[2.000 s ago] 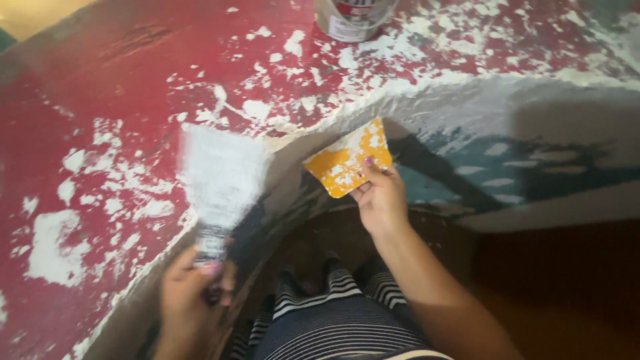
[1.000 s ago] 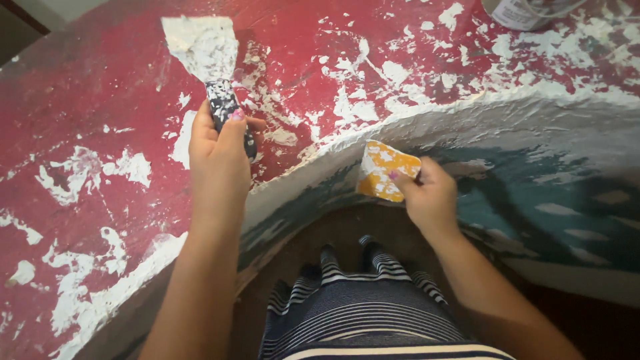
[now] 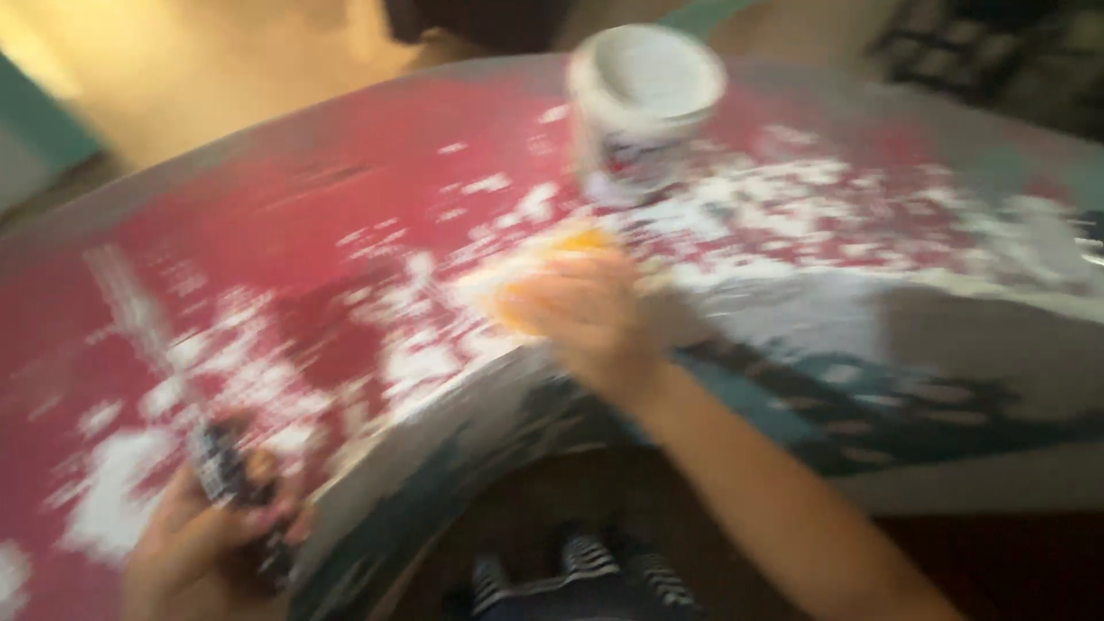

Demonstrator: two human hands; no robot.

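At the lower left, my left hand (image 3: 216, 517) is closed around the dark handle of a putty knife (image 3: 228, 470), whose blade, seen nearly edge-on and blurred, points up and left over the red surface. My right hand (image 3: 586, 319), near the middle, grips a yellow plastic spreader (image 3: 535, 285) smeared with white filler. The spreader is at the curved edge of the red surface (image 3: 319, 190); whether it touches cannot be told. White filler patches (image 3: 423, 358) lie in irregular spots over the red paint.
Beyond my right hand stands a white plastic tub (image 3: 647, 112) bearing writing. The curved side wall (image 3: 776, 319), grey and dark teal, drops below the edge toward my legs. A dark lattice-like object (image 3: 949, 52) is at the upper right.
The view has shifted, with the whole tub now showing. My right hand has moved up with the spreader from beside the side wall to the edge. The putty knife's blade has turned nearly edge-on.
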